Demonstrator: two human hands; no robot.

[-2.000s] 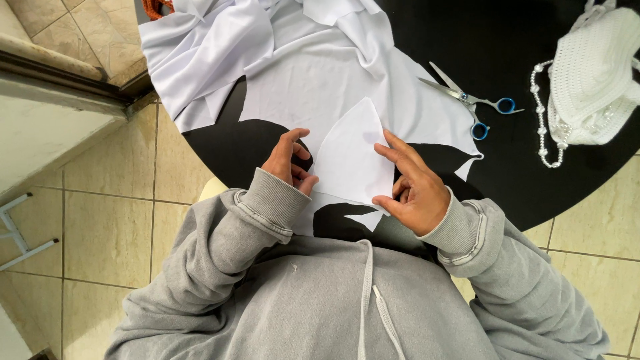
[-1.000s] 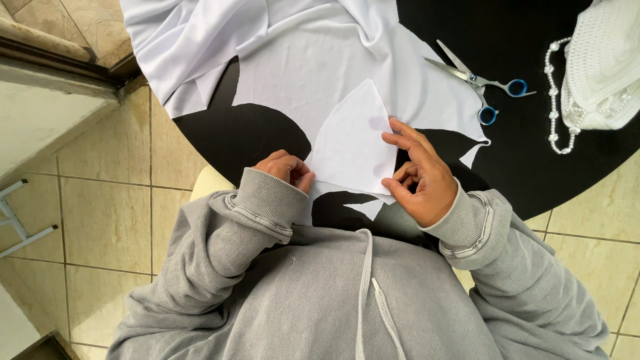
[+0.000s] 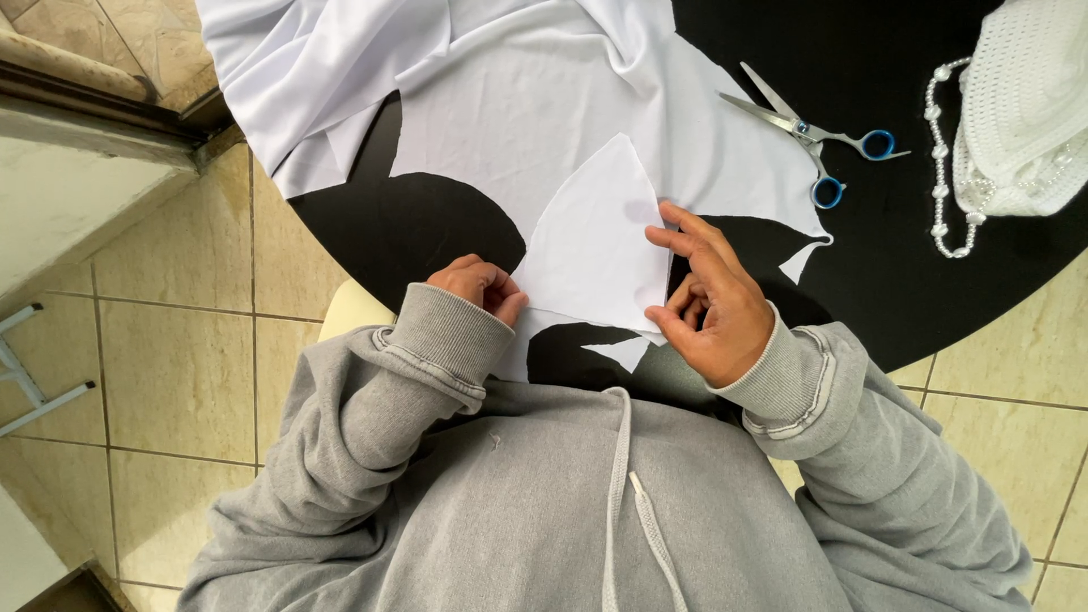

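Note:
A cut piece of white fabric [image 3: 595, 242], pointed at the top with curved sides, lies in front of me over the edge of a larger white cloth [image 3: 527, 110]. My left hand [image 3: 483, 287] pinches its lower left corner between thumb and fingers. At its right edge is my right hand [image 3: 710, 293], thumb at the lower right corner and fingertips farther up the side. Whether the piece is one layer or more I cannot tell for sure. Steel scissors with blue finger rings [image 3: 803, 129] lie spread apart, blades on the large cloth, to the upper right.
The round black table [image 3: 901, 289] curves around in front of me. White crocheted work [image 3: 1020, 119] and a string of white beads [image 3: 939, 153] lie at the right. Small white scraps [image 3: 625, 350] rest near the table's edge. A metal frame [image 3: 34, 387] stands on the tiled floor at left.
Two seconds ago my left fingers were spread beside the piece; since then they have closed at its lower left corner. My right hand stays at the right edge.

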